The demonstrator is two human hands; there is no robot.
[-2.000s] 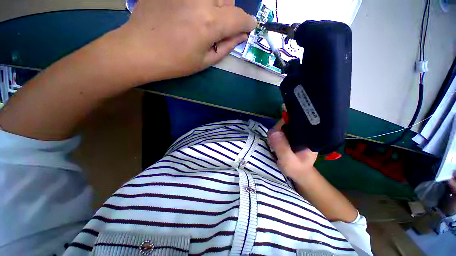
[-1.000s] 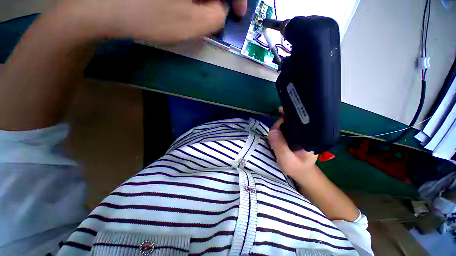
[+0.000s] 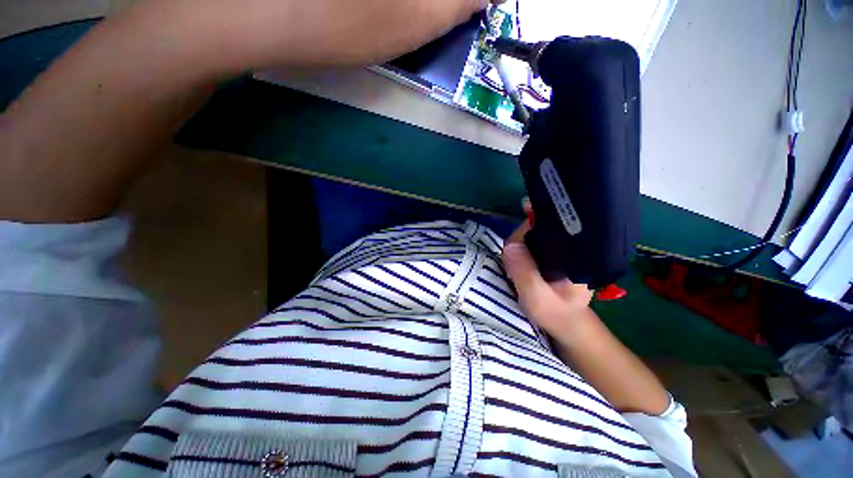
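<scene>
My right hand point(image 3: 547, 285) grips the black soldering gun point(image 3: 585, 159) by its lower end. The gun's metal tip points left at the small green circuit board point(image 3: 483, 97) in the screen unit. Dark and red lead wires point(image 3: 535, 91) curl beside the tip. The dark LCD panel point(image 3: 440, 62) lies left of the board. My left hand point(image 3: 393, 26) reaches over the panel; its fingertips are at the top edge by the upper board, partly cut off, and what they hold cannot be made out.
A dark cord with a white connector point(image 3: 794, 121) runs down the right side of the bench. Stacked white sheets point(image 3: 828, 257) stand at the right edge. The green bench edge point(image 3: 374, 149) crosses in front of my body. A thin strand runs right from the gun.
My left hand left the board near the gun tip, moved left and blurred, then came back toward the top of the board. The gun has shifted slightly left since the first frame.
</scene>
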